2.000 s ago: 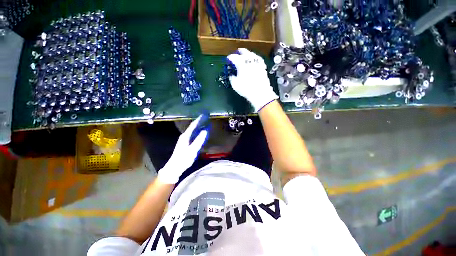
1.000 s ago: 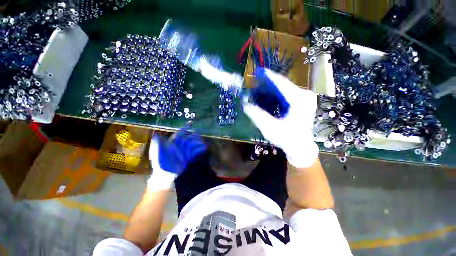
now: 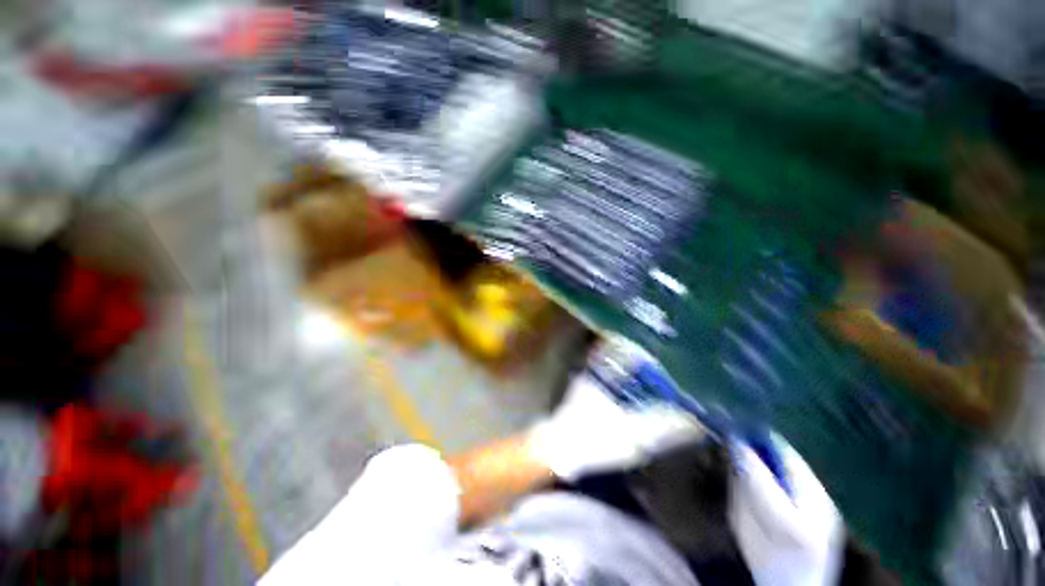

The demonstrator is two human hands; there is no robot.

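The view is strongly blurred. My left hand (image 3: pixel 619 424), in a white and blue glove, is at the bench's front edge above my lap. My right hand (image 3: pixel 785 504), also gloved, is close to its right at the same edge. Something blue shows between the two hands; whether it is a board or only the glove coating I cannot tell. A blurred blue strip (image 3: pixel 762 326) lies on the green bench beyond my hands. The stack of panels (image 3: pixel 602 212) stands to its left.
The small carton (image 3: pixel 974 395) with blue pieces is at the right. A white tray (image 3: pixel 493 132) with a tangled pile is beyond the stack. A yellow basket (image 3: pixel 493 315) and a large cardboard box (image 3: pixel 372 286) are below the bench. Blurred red shapes (image 3: pixel 109 458) are at far left.
The view has swung left and tilted. My right hand has moved from beside the carton to the bench edge near my left hand. The strip seen in motion over the stack no longer shows there.
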